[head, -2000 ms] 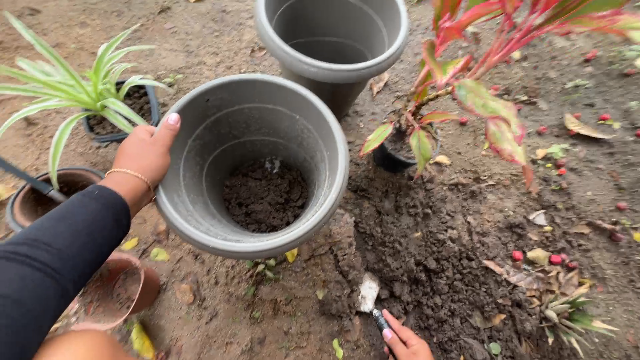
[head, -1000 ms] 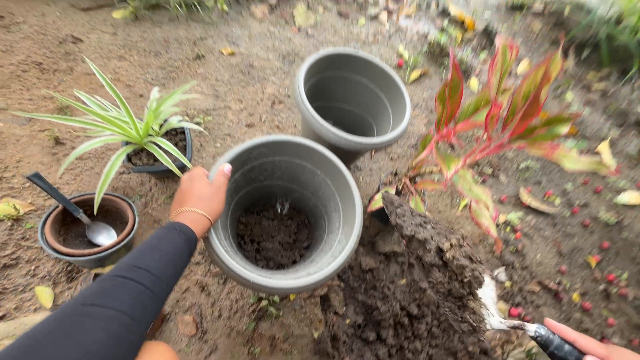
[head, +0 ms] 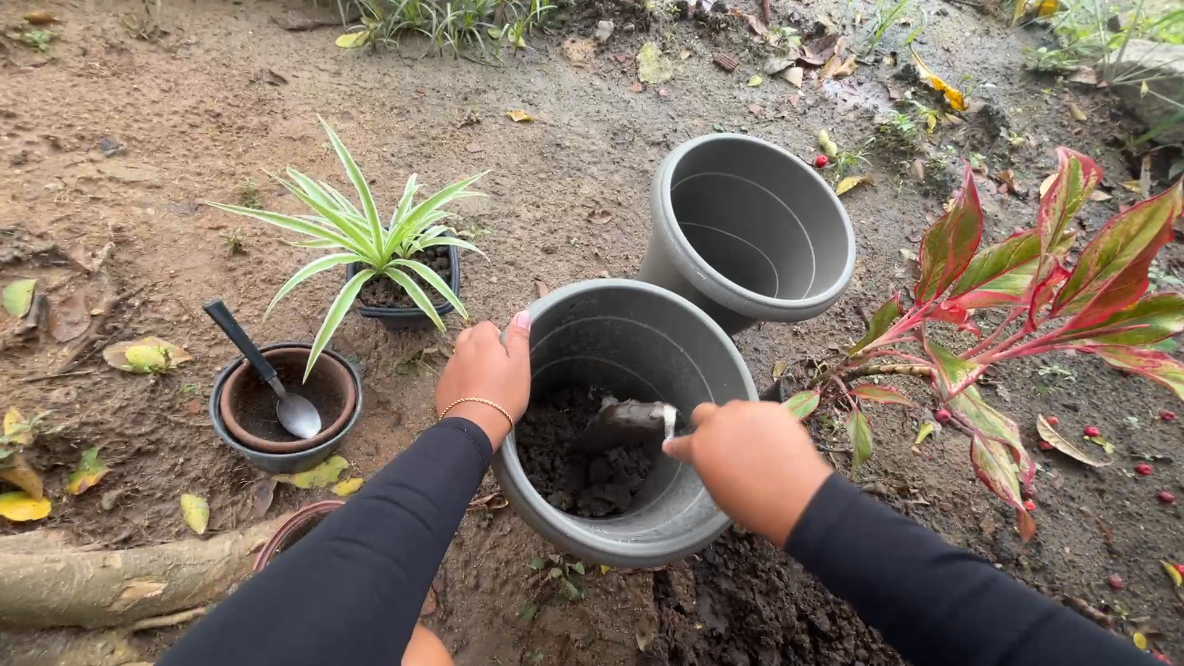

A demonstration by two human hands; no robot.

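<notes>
My left hand (head: 486,375) grips the left rim of a grey plastic plant pot (head: 629,546), which has dark soil (head: 592,472) in its bottom. My right hand (head: 754,462) is closed on the handle of a garden trowel (head: 629,421), mostly hidden by the fingers. The trowel's blade, caked with mud, is down inside the pot on the soil. A second grey plastic pot (head: 754,227), its visible inside without soil, stands just behind the first, tilted a little.
At the left are a spider plant (head: 375,240) in a black pot, and nested small pots (head: 236,435) holding a metal spoon (head: 298,414). A red-leaved plant (head: 990,324) leans at the right. A thick root or log (head: 120,578) lies lower left; dug soil (head: 768,601) lies below the pot.
My right hand has brought the trowel from the dug soil at the right into the near pot. A second ago the blade carried a large clump of soil. My left hand still holds the rim.
</notes>
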